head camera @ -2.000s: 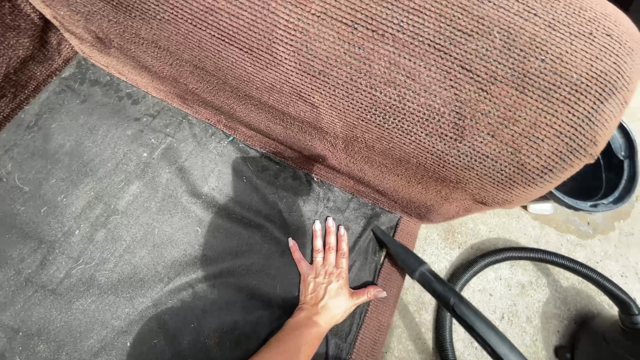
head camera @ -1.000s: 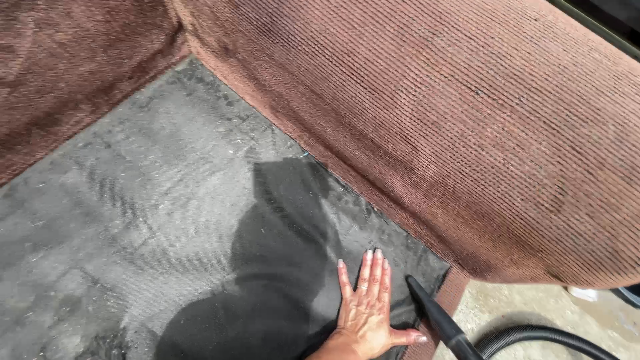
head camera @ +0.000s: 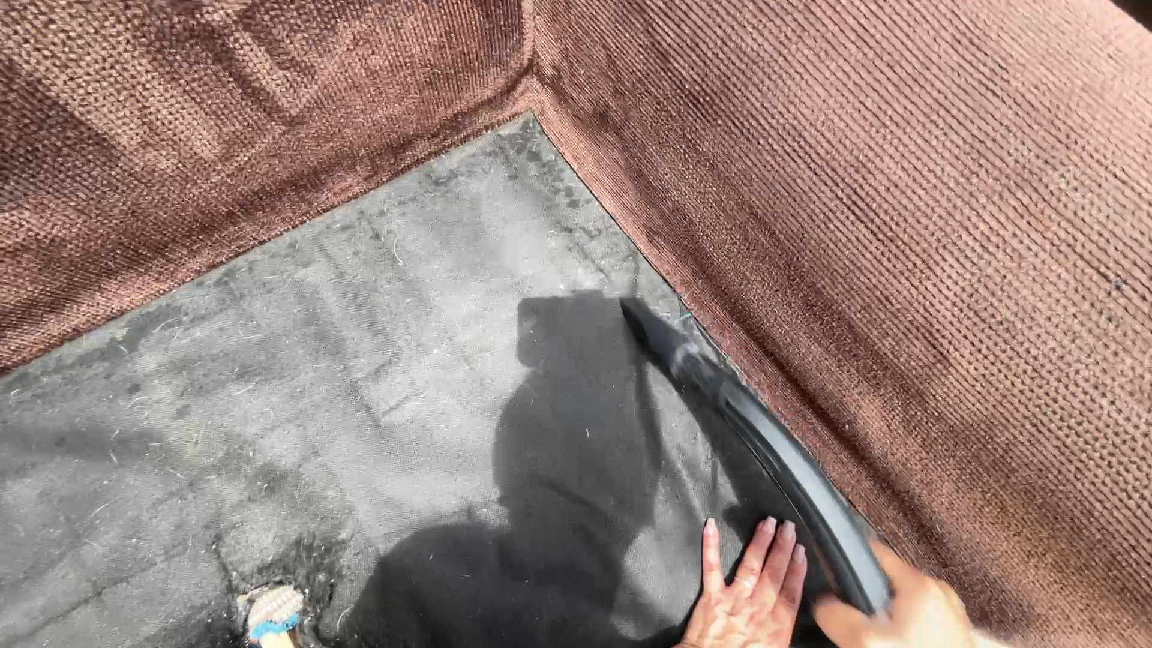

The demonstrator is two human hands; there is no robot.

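My left hand (head camera: 751,589) lies flat on the dark fabric seat base (head camera: 432,360) of a sofa, its fingers apart and pointing up the view. Beside it on the right, my right hand (head camera: 904,603) is closed around the curved black handle of a vacuum cleaner's crevice nozzle (head camera: 783,450). The nozzle's narrow tip is over the dark fabric, close to the seam with the sofa's side. Lint, hairs and dark specks dot the fabric. My right hand is slightly blurred.
Brown ribbed upholstery rises as a backrest (head camera: 225,135) at upper left and as an armrest or side (head camera: 855,225) at right, meeting in a corner. A brush (head camera: 274,612) with pale and blue bristles lies at the lower left edge.
The nozzle has moved up along the right seam toward the corner, and my right hand has come into view. The view has shifted toward the corner; hose and floor are out of it.
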